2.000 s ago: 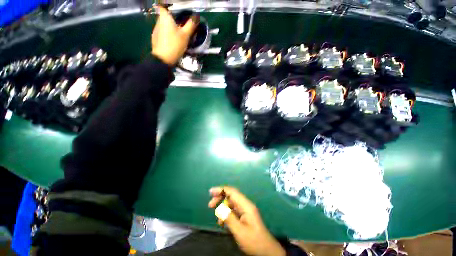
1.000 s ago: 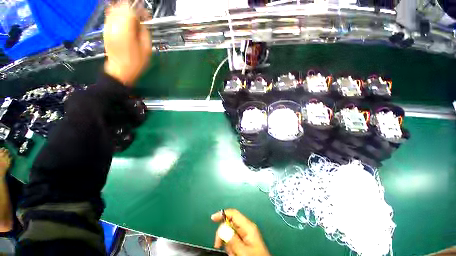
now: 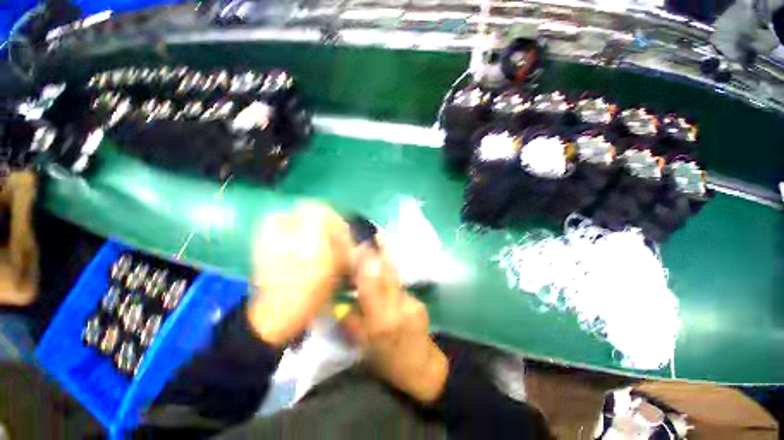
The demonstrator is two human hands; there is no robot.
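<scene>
My left hand (image 3: pixel 297 266) is blurred, low over the front edge of the green mat (image 3: pixel 490 301), its fingers meeting my right hand (image 3: pixel 391 322). A small dark part (image 3: pixel 362 229) shows at the fingertips between them; its shape and which hand holds it are unclear. A bit of yellow (image 3: pixel 342 310), matching the grip of the slim tool, shows by my right palm; the rest of that tool is hidden. Something white (image 3: pixel 322 357) lies blurred below the hands. Rows of black camera heads (image 3: pixel 593 185) with silvery tops stand behind to the right.
More camera heads (image 3: pixel 189 142) stand at the left rear. A tangled pile of white loops (image 3: pixel 602 292) lies right. A round black base housing (image 3: pixel 520 60) is at the back. A blue bin (image 3: pixel 193 322) with modules is lower left, a cardboard box (image 3: pixel 713 408) lower right. Another person's arm (image 3: pixel 17 241) is far left.
My left hand has come down from the rear of the bench to meet my right hand, which has risen slightly. The view has shifted left, bringing the blue bin and left rows into view.
</scene>
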